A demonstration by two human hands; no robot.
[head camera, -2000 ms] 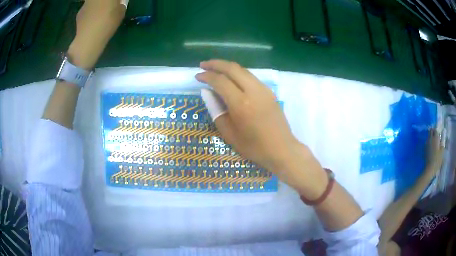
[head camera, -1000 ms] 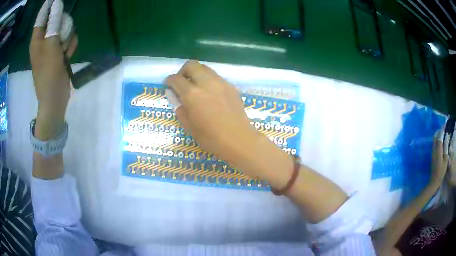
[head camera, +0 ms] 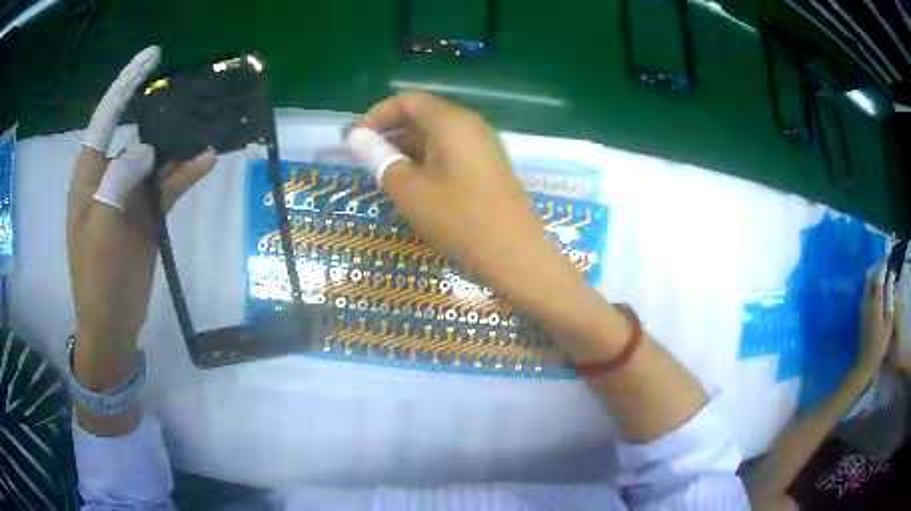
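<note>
My left hand [head camera: 125, 215], with white finger cots, holds a black phone middle frame [head camera: 205, 115] by its solid upper plate. The frame's open window hangs over the left part of the blue flex carrier sheet [head camera: 440, 364], which bears rows of orange strips and white-ringed circles. My right hand [head camera: 450, 180] is above the sheet's top edge, its finger and thumb pinched together just right of the frame. A small blurred strip shows at the fingertips; it looks like a flex circuit, but its outline is unclear.
A green conveyor belt [head camera: 559, 60] crosses the far side, carrying several spaced black frames. White foam [head camera: 679, 299] lies under the sheet. At the right are crumpled blue film [head camera: 834, 289] and another person's hands [head camera: 877, 319]. A blue patterned piece [head camera: 5, 200] shows at the left edge.
My left hand has brought the black frame from the belt toward me, beside and partly over the sheet. My right hand has lifted slightly from the sheet's top rows. Belt frames have shifted left.
</note>
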